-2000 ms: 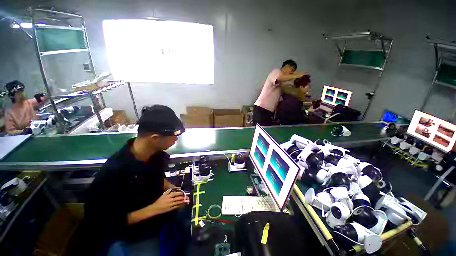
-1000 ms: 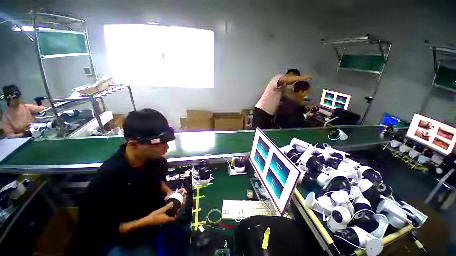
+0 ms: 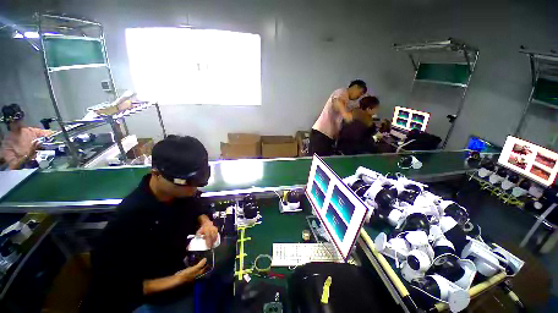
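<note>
Neither of my hands shows in the head view. Nearest in front of me at the bottom is a large black rounded housing (image 3: 350, 287) with a yellow mark on top. A white keyboard (image 3: 304, 254) lies behind it, beside a tilted monitor (image 3: 335, 206) with a four-picture view. A small greenish part (image 3: 273, 304) is cut off by the bottom edge. A yellow-green ring (image 3: 263, 263) and a thin red tool (image 3: 276, 276) lie left of the keyboard.
Many white-and-black security cameras (image 3: 422, 235) are piled on a rack at right. A co-worker in a black cap (image 3: 162, 226) at left holds a white-and-black camera (image 3: 200, 249). A green conveyor (image 3: 278, 170) crosses behind. Two people (image 3: 333, 119) are beyond it.
The co-worker at left has lowered their head and turned the camera in their hands, its white part now uppermost. The standing person beyond the conveyor has lowered an arm.
</note>
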